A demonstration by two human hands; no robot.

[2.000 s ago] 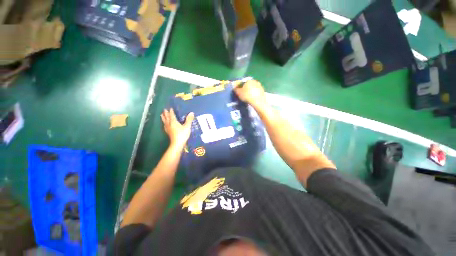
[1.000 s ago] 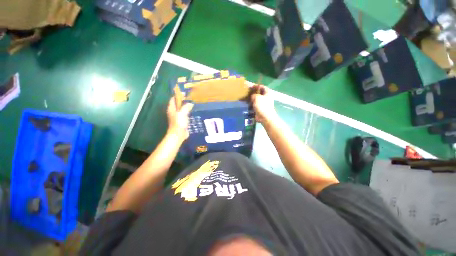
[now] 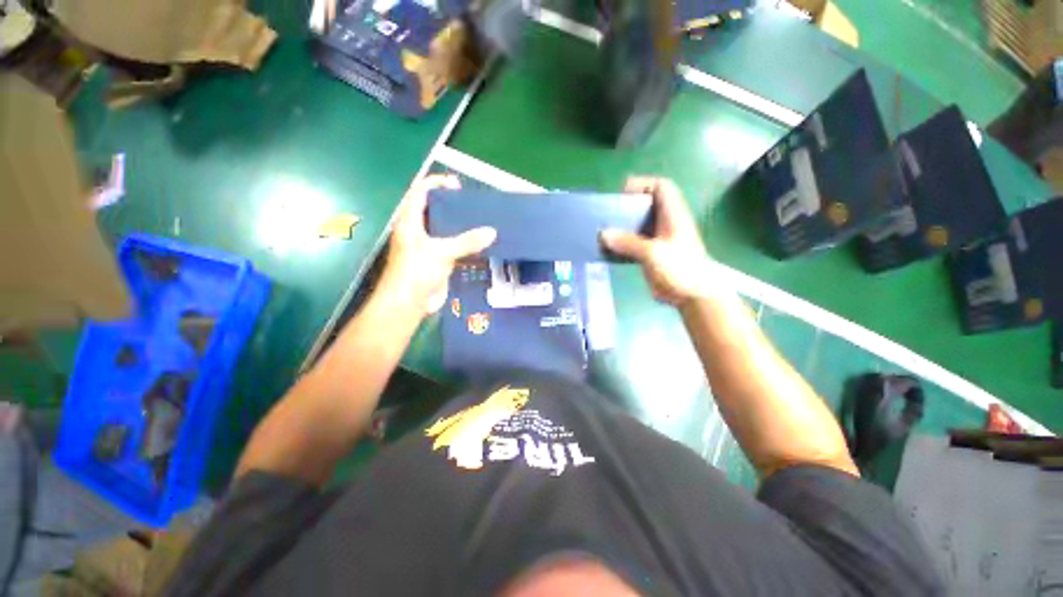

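Observation:
A dark navy retail carton [image 3: 539, 225] is tipped so that a narrow plain panel faces up. My left hand [image 3: 434, 247] grips its left end and my right hand [image 3: 664, 243] grips its right end, thumbs on the near edge. Its other sides are hidden. Below it, near my body, flat carton blanks [image 3: 513, 338] lie with the white product picture and an orange badge showing.
Several navy cartons [image 3: 804, 175] stand on the green conveyor belt [image 3: 723, 210] at right. A blue bin [image 3: 233, 338] with dark grey pieces is at left. Carton bundle [image 3: 373, 53] and brown cardboard [image 3: 175, 29] lie upper left. Black object [image 3: 882, 411] and grey-white carton [image 3: 979, 501] are at right.
The carton in my hands has gone from open flaps facing up to a plain narrow panel facing up. Both hands have shifted grip to its ends. Brown cardboard now shows at the left edge.

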